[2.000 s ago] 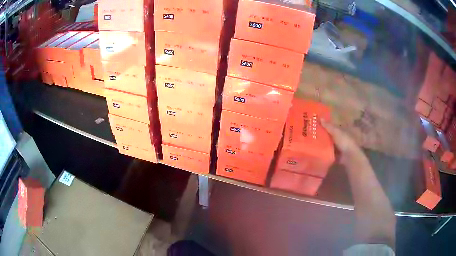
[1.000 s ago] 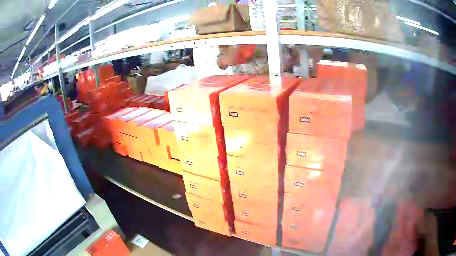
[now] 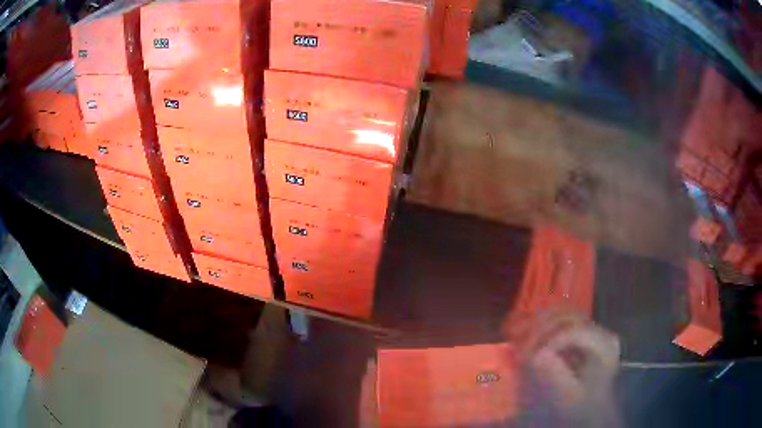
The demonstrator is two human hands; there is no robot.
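An orange box [image 3: 447,386] is at the bottom centre, in front of the bench edge. A blurred, skin-toned strip of my left hand [image 3: 368,391] lies along its left side; the rest is hidden or cut off. My right hand [image 3: 578,355] is blurred, with fingers curled, between that box and another orange box [image 3: 558,272] over the dark bench. Its fingers overlap the lower end of the second box; its grip is unclear. Three tall columns of orange boxes [image 3: 330,181] stand at left centre with dark gaps between them.
A brown wooden board [image 3: 493,159] lies on the dark bench [image 3: 443,259] behind. A single orange box [image 3: 702,313] and more stacked boxes [image 3: 718,159] are at right. A cardboard sheet [image 3: 117,359] and an orange box [image 3: 40,333] are at lower left. The bench has a metal edge.
The view has tilted down again after looking up. The short fourth column seen two seconds ago is gone from beside the three columns. One orange box now shows near me at the bottom.
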